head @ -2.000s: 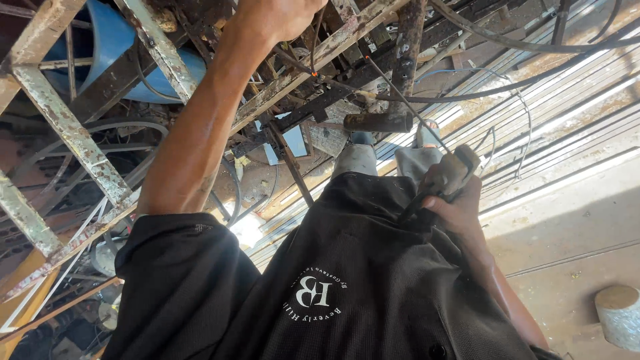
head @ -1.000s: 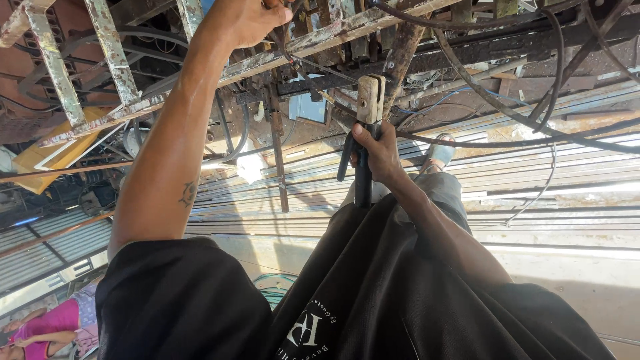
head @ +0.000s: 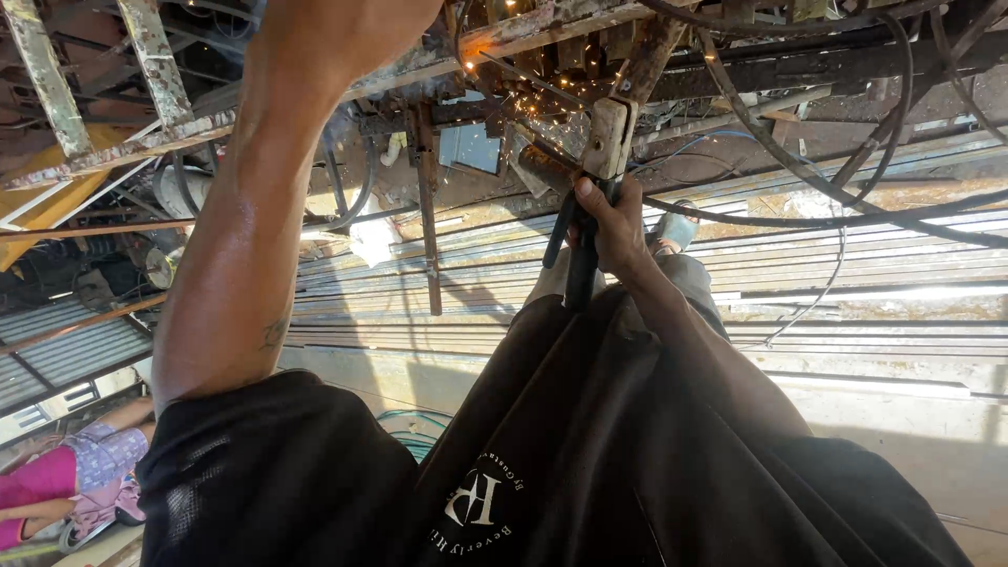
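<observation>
My right hand grips the black handle of a welding electrode holder, whose pale, worn jaws point up. A thin welding electrode runs up and left from the jaws toward a paint-worn metal bar. At the bar, a small spot glows orange, and sparks fly below and to its right. My left hand is at the top edge beside that bar; its fingers are cut off by the frame, so what they touch is hidden. A rusty metal tube lies just left of the holder.
Black cables loop across the right side. A rusty upright bar hangs at centre. Long metal bars cover the ground around my feet. A rusted frame stands upper left. Another person is at the lower left.
Sparks now spray around the bar, where the frame from one second ago shows none. My right hand has come up from beside my shirt since two seconds ago, with the holder. The view has shifted.
</observation>
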